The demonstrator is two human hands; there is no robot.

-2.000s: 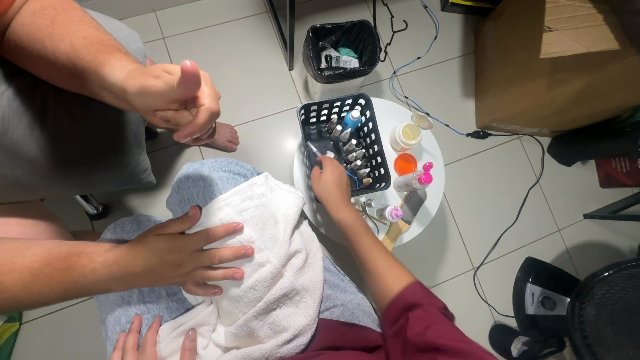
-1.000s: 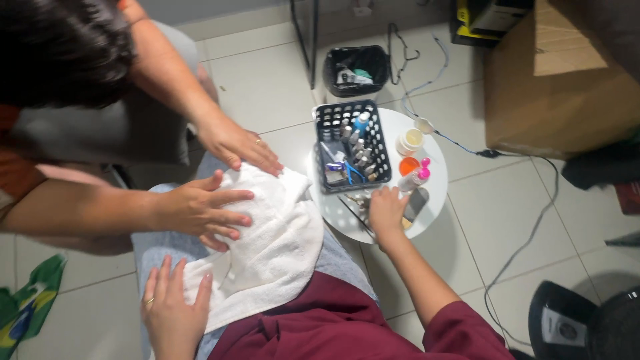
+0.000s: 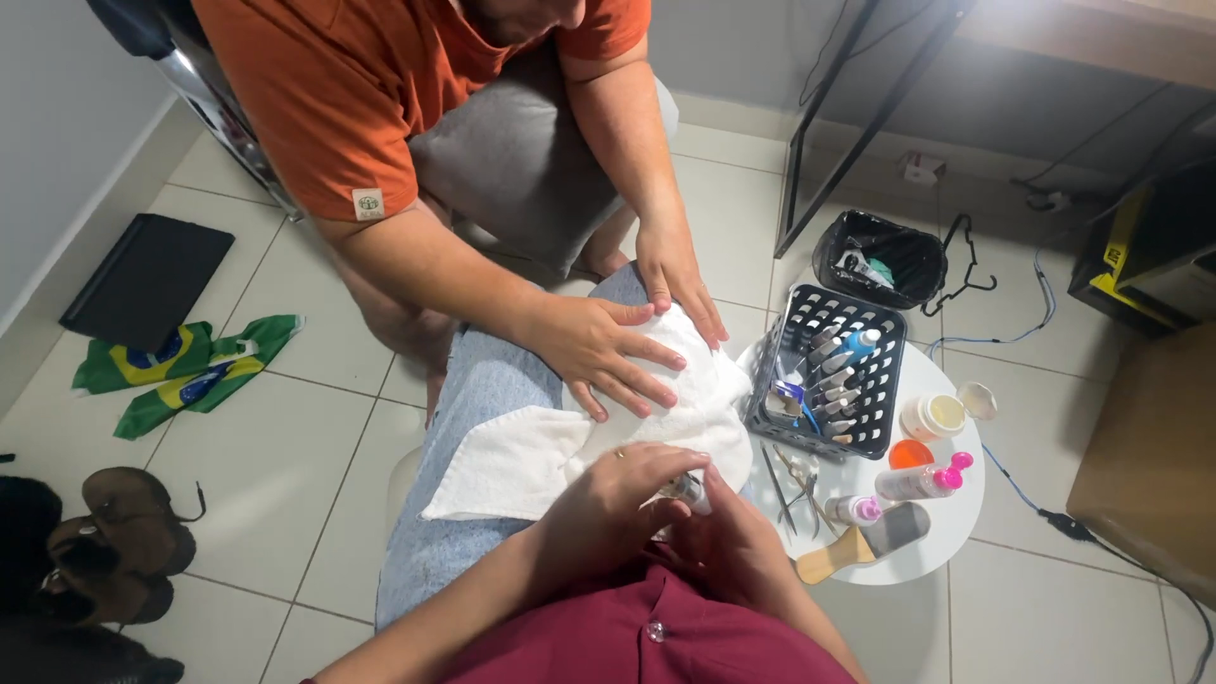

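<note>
My left hand [image 3: 627,484] and my right hand [image 3: 736,522] meet above my lap, both closed around a small clear bottle [image 3: 692,491]; its details are mostly hidden by the fingers. Just beyond them a white towel [image 3: 513,456] lies over my knees. The other person's two hands rest spread on the towel, palms down. To the right stands a round white table [image 3: 936,560]. It bears a black perforated basket [image 3: 898,380] of nail polish bottles, an open jar [image 3: 934,416], an orange container [image 3: 909,456], pink-capped bottles [image 3: 907,483], metal nippers [image 3: 807,494] and a wooden-handled foot file [image 3: 836,556].
A lined waste bin [image 3: 879,261] stands behind the table, beside a black hanger [image 3: 967,271]. A cable [image 3: 1031,494] crosses the floor near a cardboard box [image 3: 1149,446]. The other person sits opposite with a grey cushion [image 3: 513,161]. Sandals [image 3: 123,532] lie at left.
My right hand has come back from the table to my left hand over my lap, and both now hold the small bottle. The other person's second hand came down onto the towel. The view has shifted.
</note>
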